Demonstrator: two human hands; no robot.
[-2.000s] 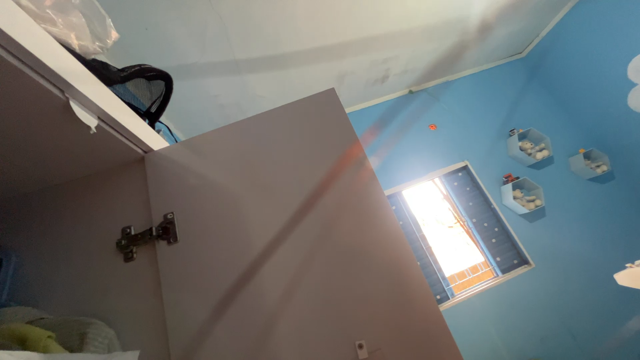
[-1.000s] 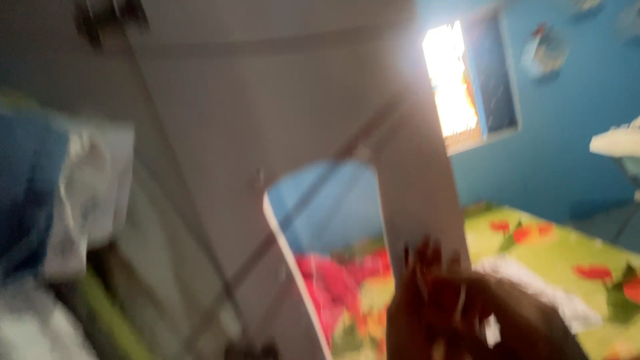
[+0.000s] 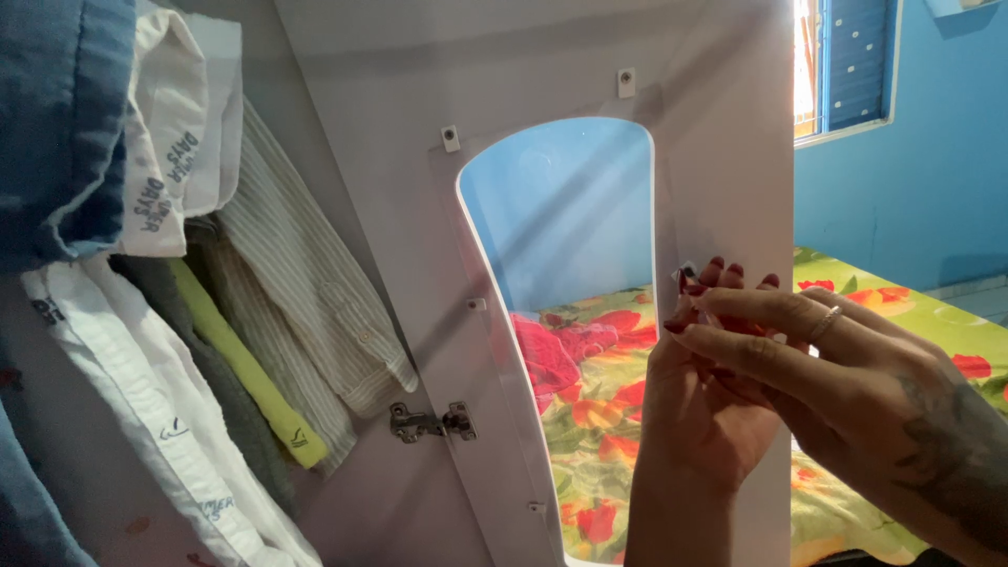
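Observation:
My left hand is raised in front of a wardrobe door, its wrist at the bottom and its fingertips near a small clip on the door. My right hand, with a ring and a tattoo, comes from the right and overlaps it. The right fingertips meet close together over the left fingers, by the clip; whether a small thing is between them cannot be told. Beside the hands, the door has a tall curved cutout, with more small clips around its edge.
Folded and hanging clothes fill the left side. A metal hinge joins the door to the wardrobe side. Behind the door are a bed with a floral cover, a blue wall and a window.
The view has swung down from the upper door to the cutout and clothes. Both hands show now; two seconds ago neither was in view.

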